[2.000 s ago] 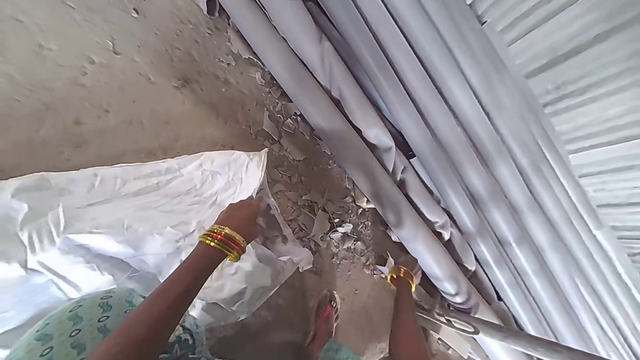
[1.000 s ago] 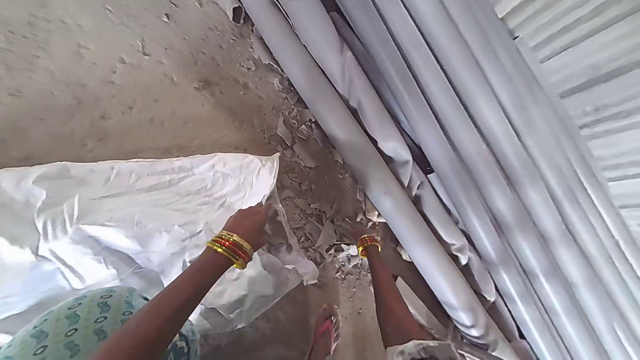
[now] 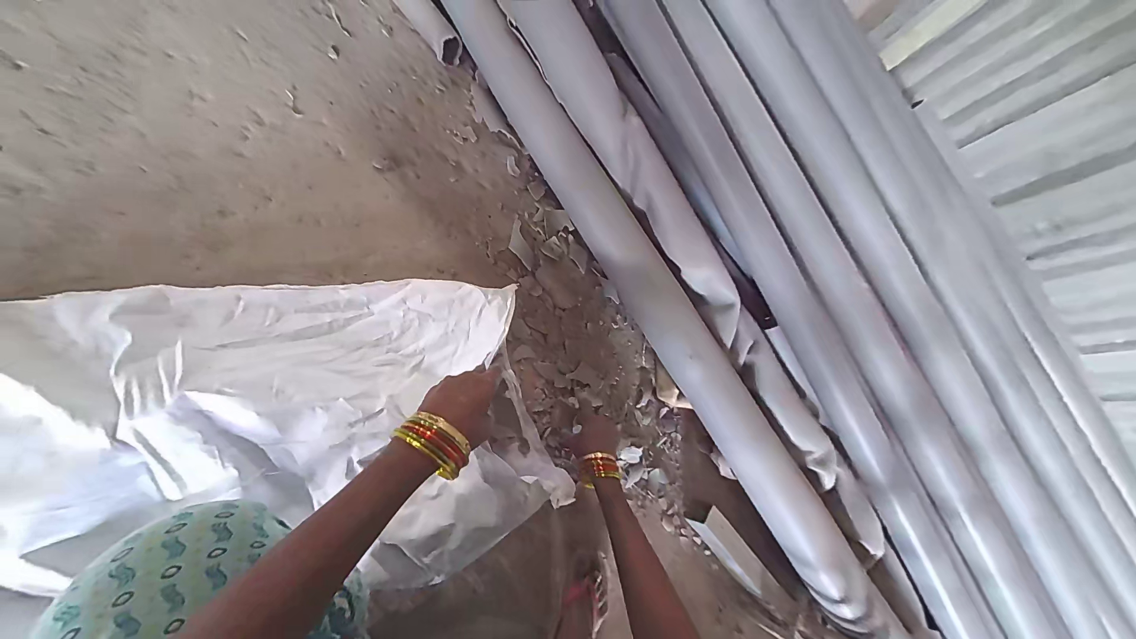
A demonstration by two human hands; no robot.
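My left hand [image 3: 461, 404], with bangles at the wrist, is closed on the edge of a large white plastic sheet or sack [image 3: 293, 373], whose mouth faces the debris. My right hand [image 3: 593, 435], also with bangles, is down among broken grey and white flakes [image 3: 568, 346] on the dirt floor, just right of the sheet's edge. Its fingers are blurred and partly hidden, so I cannot tell whether it holds any pieces.
Long grey pipes or rolls [image 3: 674, 328] lie diagonally to the right, some with torn wrapping. Corrugated sheeting [image 3: 1056, 195] is beyond them. Bare dirt floor [image 3: 222, 151] spreads at the upper left. A sandalled foot [image 3: 581, 599] is below my right hand.
My right hand has moved left and forward from beside the pipes into the flakes near the sheet's edge. My left hand keeps its hold on the sheet.
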